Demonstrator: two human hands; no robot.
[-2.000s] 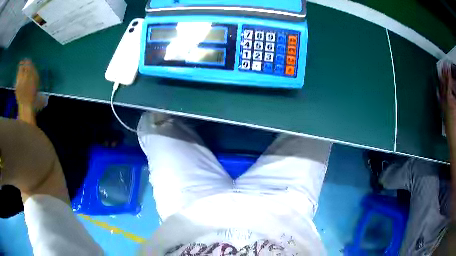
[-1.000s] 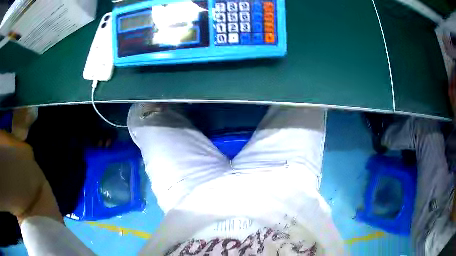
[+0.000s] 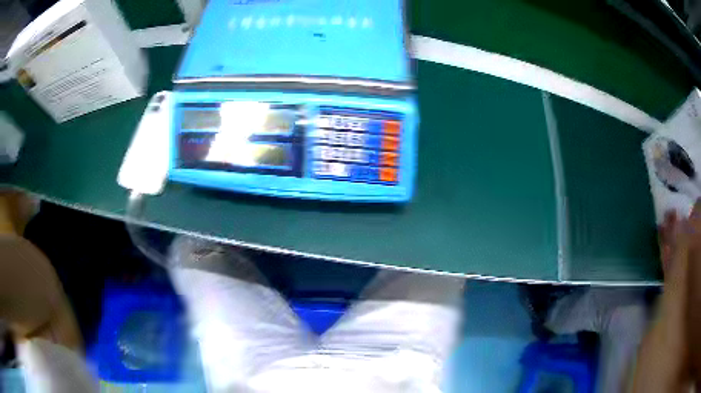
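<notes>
The blue counting scale (image 3: 292, 180) stands on the dark green table in front of me. Its weighing platform (image 3: 296, 46) is bare, with pale lettering. Glare whitens much of the display (image 3: 238, 138); no numbers are readable. The keypad (image 3: 357, 146) is blurred. A white smartphone (image 3: 146, 146) lies face down against the scale's left side, its cable hanging over the table edge. A white retail box (image 3: 84, 69) stands at the upper left, small print facing me. Neither of my hands is in the picture; the arms at both sides appear to be co-workers'.
At the right edge, a person's hand (image 3: 669, 234) touches another white retail box (image 3: 665, 165). A person's bare arm (image 3: 34, 284) is at the left edge. Blue stools (image 3: 142, 338) show below the table on both sides. A white strip (image 3: 492, 65) runs behind the scale.
The view has tilted and shifted, showing the weighing platform fully again. The right-hand box now shows its dark picture, with a co-worker's hand at it. The scale stays bare.
</notes>
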